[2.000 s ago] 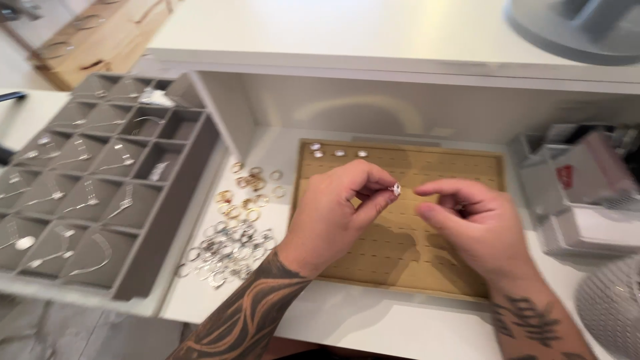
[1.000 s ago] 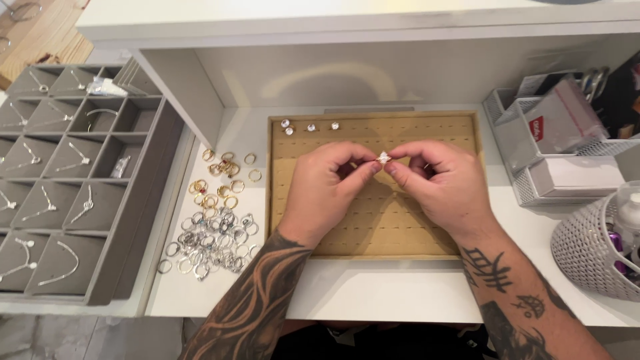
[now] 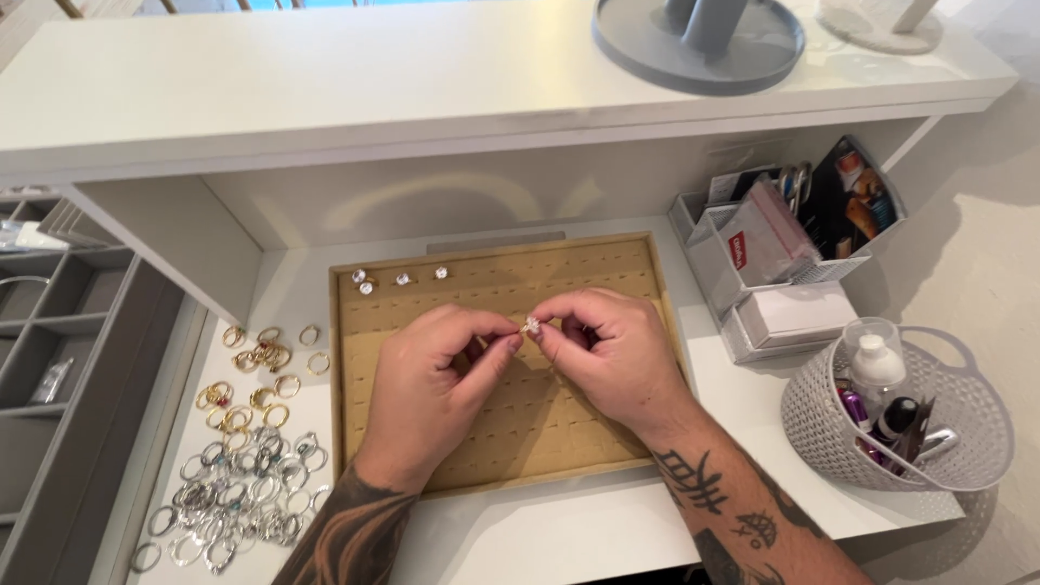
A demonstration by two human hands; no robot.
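My left hand point(image 3: 443, 382) and my right hand point(image 3: 613, 357) meet over a tan slotted ring tray point(image 3: 504, 467). Between their thumbs and forefingers they grip a gold-coloured ring with a clear stone cluster point(image 3: 532, 325). Several clear-stone rings point(image 3: 402, 279) sit in slots at the tray's upper left. Left of the tray lie loose gold-coloured rings point(image 3: 276, 416) and, nearer me, a heap of silver-coloured rings point(image 3: 231, 491), some with coloured stones. My hands hide part of the tray's middle.
A raised white shelf point(image 3: 325, 97) spans the back, with a grey round stand point(image 3: 699, 49) on it. At right are a mesh organizer point(image 3: 731, 276), a white box point(image 3: 796, 313) and a woven plastic basket point(image 3: 821, 431) of bottles. A grey compartment tray point(image 3: 122, 390) stands left.
Two seconds ago my hands were apart, with the ring in my left fingers; now both hold it. The view has shifted since then.
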